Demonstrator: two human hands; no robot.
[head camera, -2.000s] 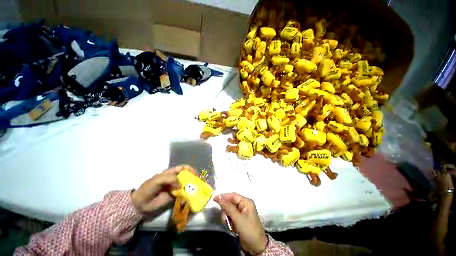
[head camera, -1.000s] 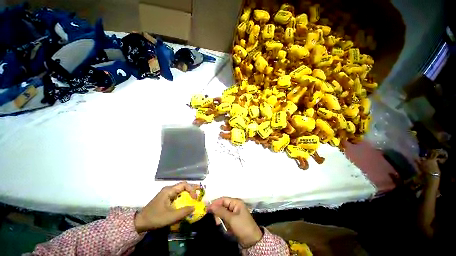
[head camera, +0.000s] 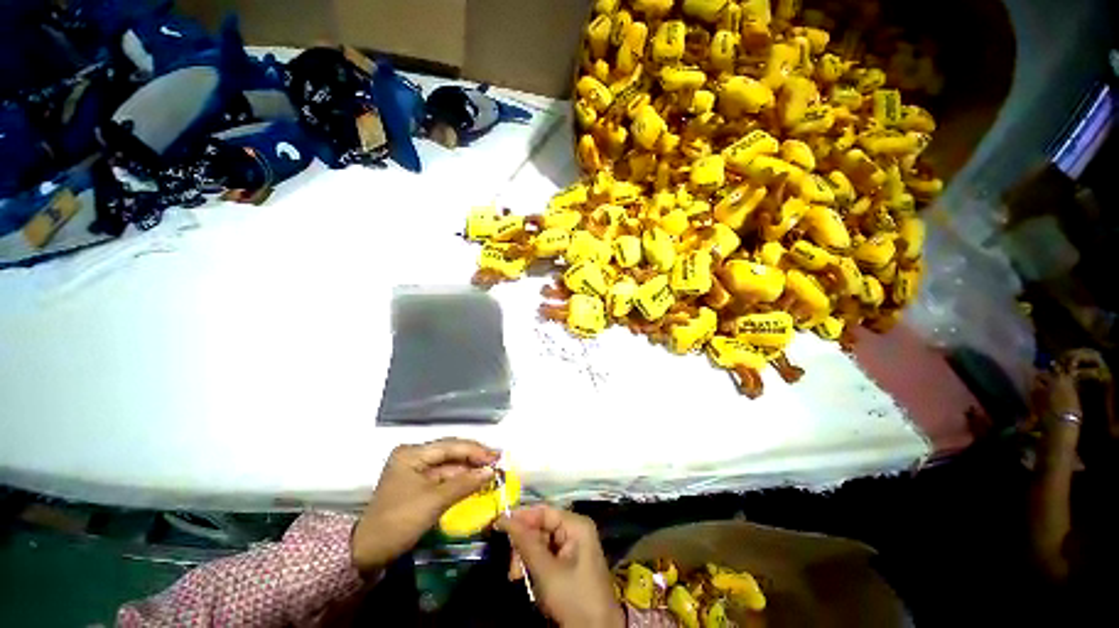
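A yellow plush toy (head camera: 472, 509) hangs below the table's front edge, between my hands. My left hand (head camera: 430, 488) pinches the top of the toy near its loop. My right hand (head camera: 555, 558) pinches a slim pale strip (head camera: 507, 493) that stands almost upright against the toy's right side. The fingertips of both hands are close together. What exactly sits at the loop is too small to tell. The toy's legs are not visible.
A tipped carton (head camera: 982, 74) spills a big pile of yellow toys (head camera: 736, 209). Blue plush toys (head camera: 184, 111) lie at left. A grey bag stack (head camera: 446, 356) and thin pieces (head camera: 574, 356) lie on the cloth. A lap-level carton (head camera: 785, 552) holds yellow toys. Another person's arm (head camera: 1058, 478) is at right.
The toy has turned, and its face no longer shows. My left fingers have moved to its top, and my right hand has brought the strip against it. More of the lap-level carton shows.
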